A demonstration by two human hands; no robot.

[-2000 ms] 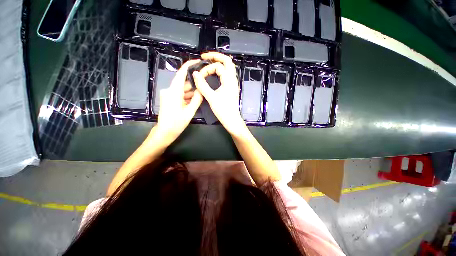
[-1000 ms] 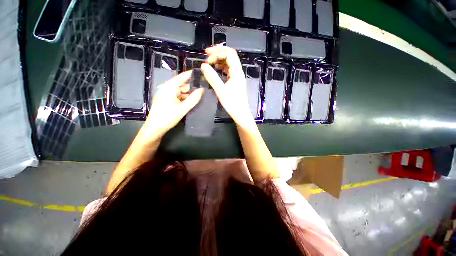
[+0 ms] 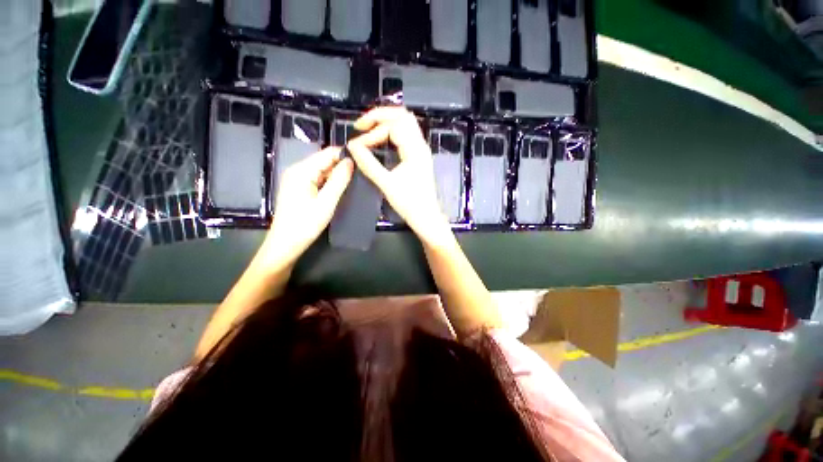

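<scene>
My left hand (image 3: 305, 198) holds a grey translucent phone case (image 3: 356, 215) by its upper end, above the front row of the black blister tray (image 3: 397, 45). The lower end of the case hangs past the tray's front edge. My right hand (image 3: 398, 167) has its thumb and fingertips together at the case's upper end, touching or nearly touching the left fingertips. Whether the right fingertips pinch a small piece cannot be told. The case's upper end is mostly hidden by the fingers. Other cases lie in the tray's pockets.
Shiny sheets with a dark grid (image 3: 113, 212) lie left of the tray, with a smartphone (image 3: 108, 45) at their top. A whitish sheet (image 3: 32, 207) covers the far left. A cardboard box (image 3: 591, 323) and a red stool (image 3: 744, 300) stand below the bench edge.
The case, upright and mostly hidden at first, now shows its grey face below the fingers. The right fingers have moved in closer to the left fingertips. The view has shifted slightly.
</scene>
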